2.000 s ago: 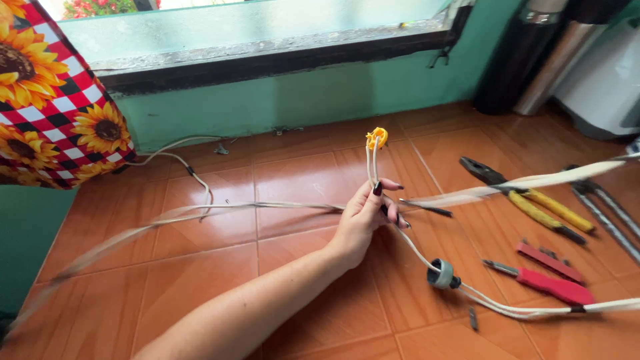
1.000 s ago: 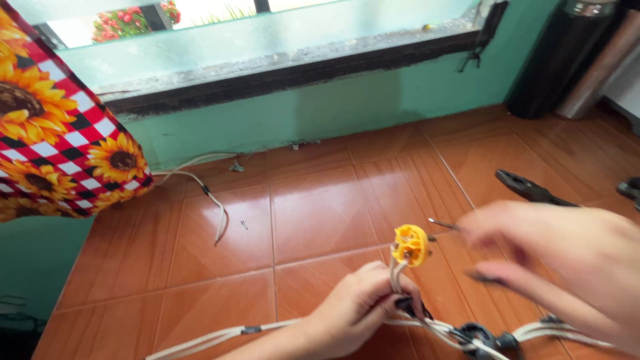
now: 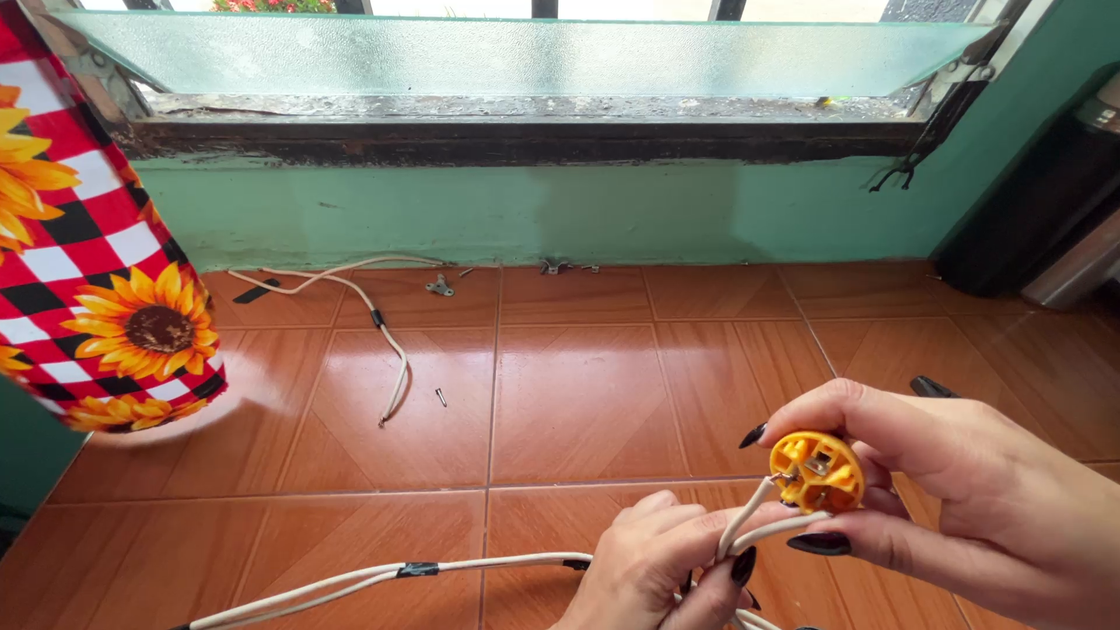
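Note:
At the lower right, my right hand (image 3: pixel 945 490) holds a round yellow plastic electrical fitting (image 3: pixel 817 472) between thumb and fingers, its inner side with metal contacts facing up. Two white wires (image 3: pixel 759 529) run into the fitting. Just below and left of it, my left hand (image 3: pixel 652 564) pinches these wires between thumb and fingers. A white two-strand cable (image 3: pixel 332 591) with bands of black tape extends leftward from behind my left hand across the tiled surface. More white cable shows at the bottom edge, partly hidden.
A short white wire (image 3: pixel 354 284) with black tape lies near the wall, beside a small metal bracket (image 3: pixel 439 285). One screw (image 3: pixel 441 397) is on the tiles. Sunflower-print cloth (image 3: pixel 131 332) hangs at left. Black cylinder (image 3: pixel 1024 192) stands back right; a dark tool tip (image 3: pixel 933 387) shows behind my right hand.
My right hand, out of view two seconds ago and apart from the yellow fitting one second ago, now holds it. My left hand stays on the wires. The view has shifted.

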